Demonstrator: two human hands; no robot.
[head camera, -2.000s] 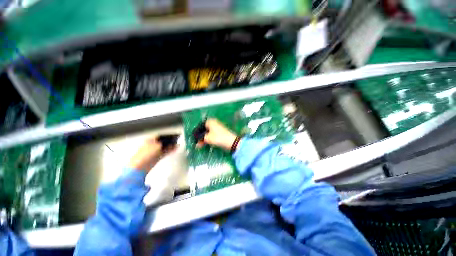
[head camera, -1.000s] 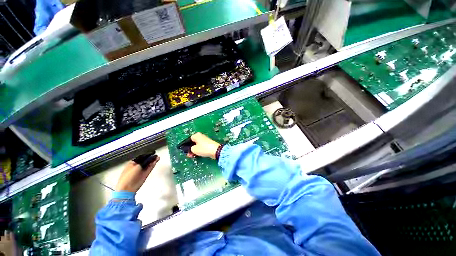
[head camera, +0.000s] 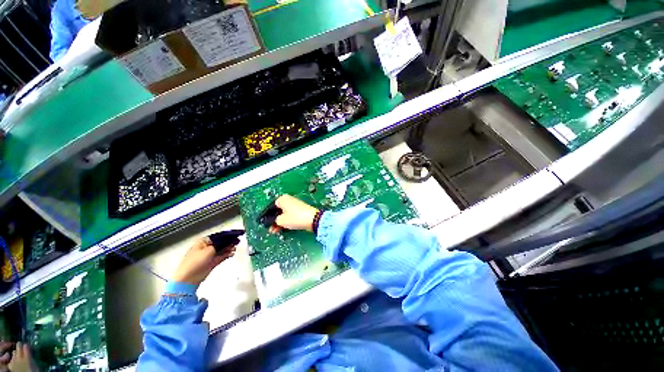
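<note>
A green circuit board with white patches lies between the conveyor rails in front of me. My right hand is over its upper left part, with black finger cots pointing down at the board; whether a small part is between the fingertips cannot be told. My left hand is over the pale gap left of the board, its black-covered fingertips near the board's left edge. Whether it holds anything is too small to tell. A light blue strap is on the left wrist.
Black bins with silver, grey, yellow and mixed parts stand beyond the far rail. A cardboard box is behind them. Other boards lie left and right. A spoked wheel is right of my board. Another person's hand shows lower left.
Since a second ago my left hand has moved slightly right, closer to the board's edge. My right hand stays at nearly the same place. The earliest view was blurred and tilted differently.
</note>
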